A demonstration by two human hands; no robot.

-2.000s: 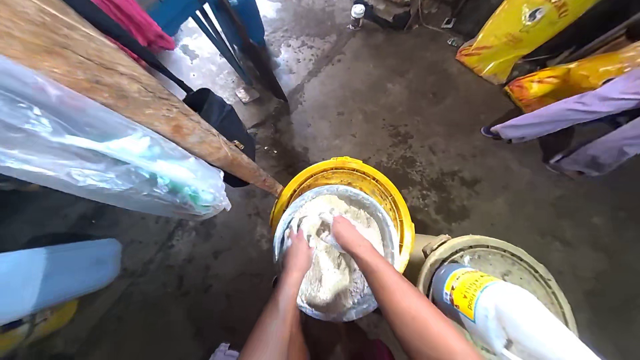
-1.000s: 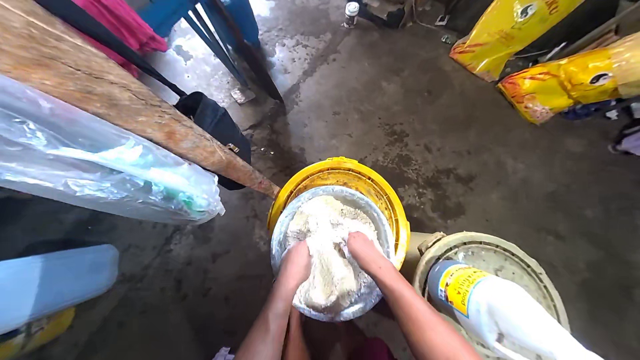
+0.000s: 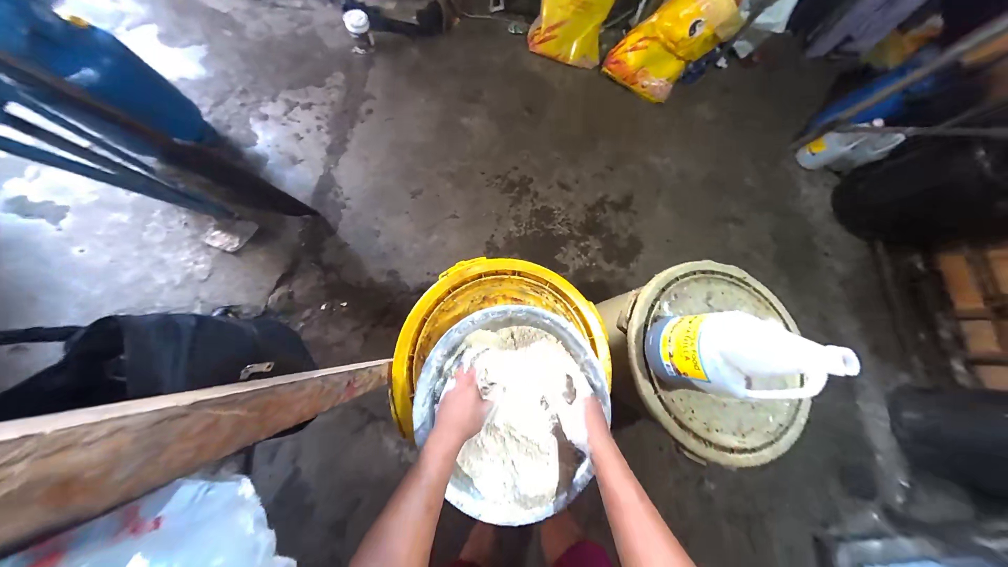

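A round metal basin (image 3: pixel 431 370) holds a heap of pale flour-like powder (image 3: pixel 512 441) and rests on the rim of a yellow plastic bucket (image 3: pixel 409 339). At the basin's left side, my left hand (image 3: pixel 463 402) is in the powder, thumb showing, fingers mostly buried. On the right side my right hand (image 3: pixel 587 421) is whitened and sunk in the powder near the basin wall. Whether either hand grips any powder is hidden. Small dark gaps show in the powder beside my right hand.
Right of the basin, a white plastic jug (image 3: pixel 756 354) lies on a lidded beige bucket (image 3: pixel 709 433). A wooden beam (image 3: pixel 197 409) reaches the yellow bucket from the left, beside a black bag (image 3: pixel 181 354). Yellow printed sacks (image 3: pixel 669 39) lie on the far floor.
The view has turned to the right. My hands, close together near the middle of the powder before, are now farther apart toward the basin's sides.
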